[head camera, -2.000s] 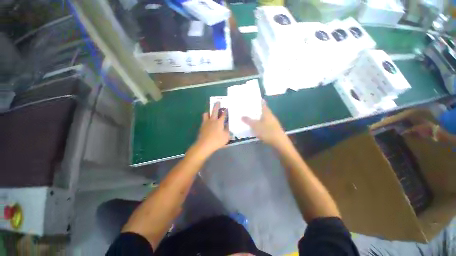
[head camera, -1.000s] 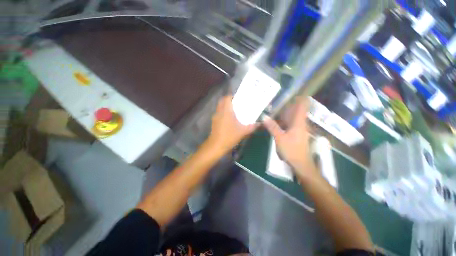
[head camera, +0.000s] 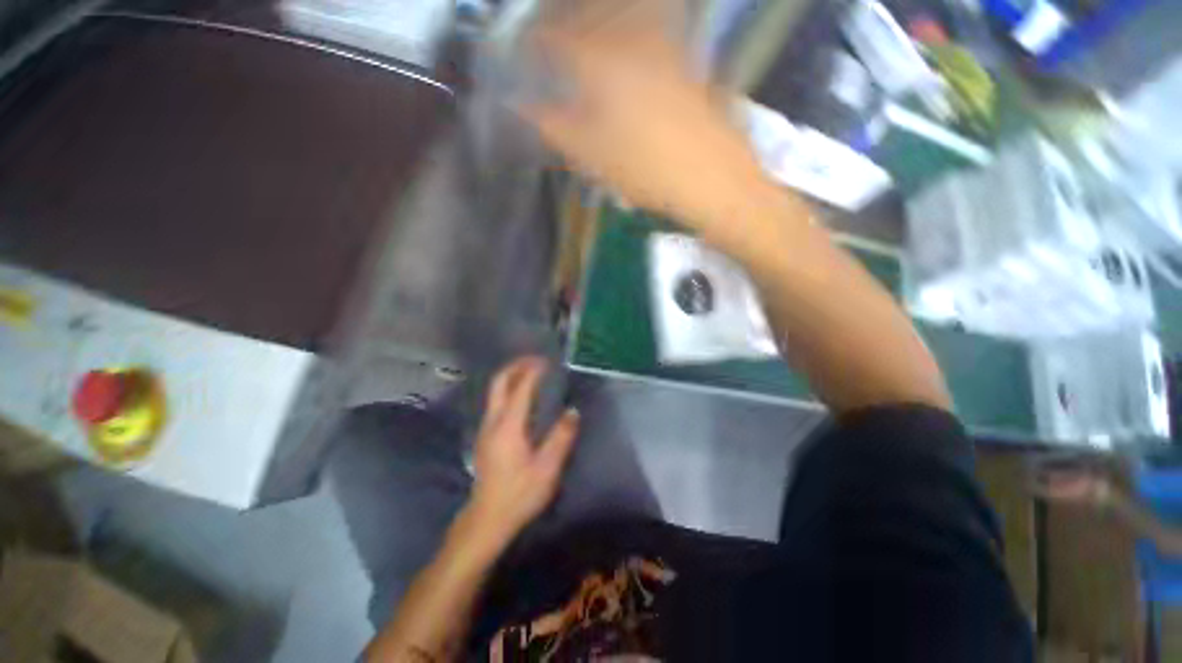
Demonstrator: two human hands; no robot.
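A white retail box [head camera: 710, 330] with a dark round picture lies on the green bench [head camera: 622, 304], near its left end. My left hand [head camera: 521, 447] is low in front of the bench corner, fingers apart and empty. My right hand [head camera: 616, 104] is blurred, stretched forward near the belt's right edge; whether it holds anything is unclear. A blurred white shape [head camera: 370, 20] shows at the far end of the brown belt [head camera: 233, 168].
The white panel with a red stop button [head camera: 106, 396] is at left. Stacked white boxes [head camera: 1005, 240] stand on the bench at right. Brown cartons [head camera: 97, 615] are at lower left. Another person's hand and blue sleeve [head camera: 1163, 499] show at the right edge.
My left hand has let go of the white box and dropped back toward my body. My right hand has moved forward. The view has shifted, with the belt now larger at upper left.
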